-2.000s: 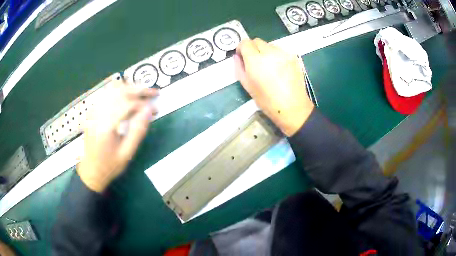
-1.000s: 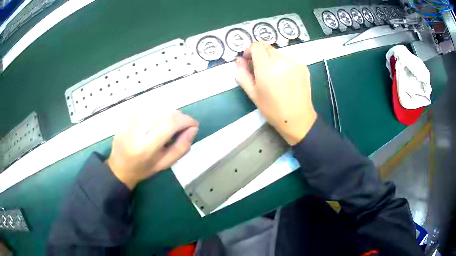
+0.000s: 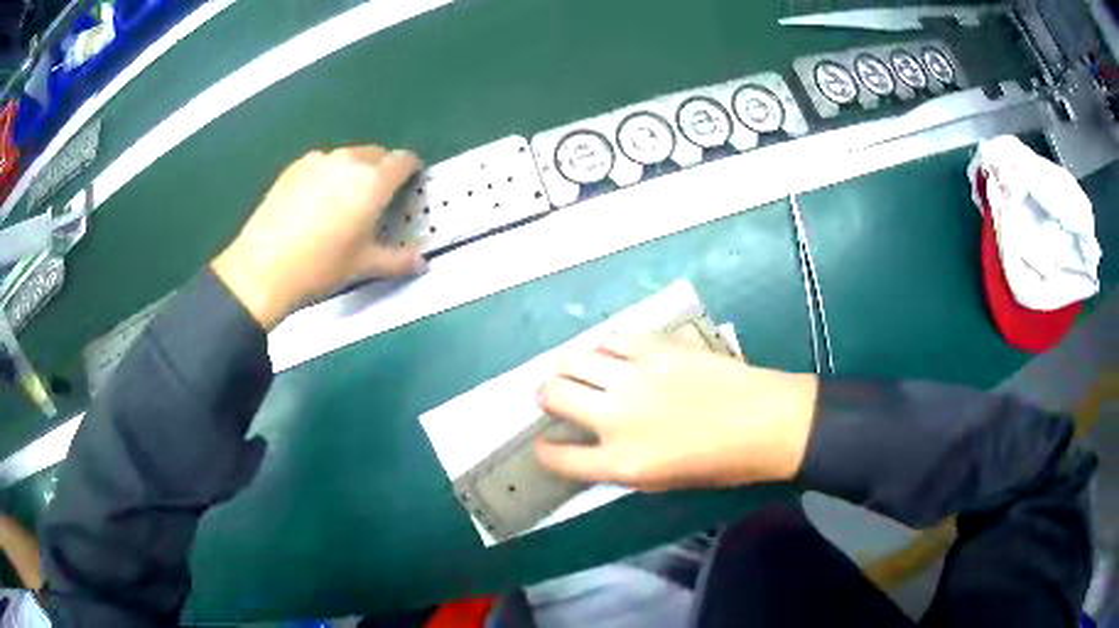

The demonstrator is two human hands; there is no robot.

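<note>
My left hand point(image 3: 325, 227) is on the perforated fixture plate point(image 3: 485, 190), thumb at its near edge and fingers over its top, covering its left part. A four-position fixture point(image 3: 681, 164) with four black-ringed round units point(image 3: 644, 136) touches the plate's right end. My right hand point(image 3: 675, 411) lies over the flat work plate point(image 3: 522, 482), fingertips towards its far long edge, and hides its middle. The plate rests on white paper point(image 3: 491, 405). I cannot tell whether the right hand's thumb grips the plate's near edge.
A white guide rail point(image 3: 589, 247) crosses in front of the fixtures. Tweezers point(image 3: 810, 288) lie right of the paper. A white-and-red cap point(image 3: 1038, 233) lies at the right. Another filled fixture point(image 3: 869, 86) is at the far right. Part of a person's hand point(image 3: 20, 548) shows at the lower left.
My right hand has left the filled fixture and come down onto the flat work plate. My left hand has moved up onto the perforated plate. The fixtures appear further right.
</note>
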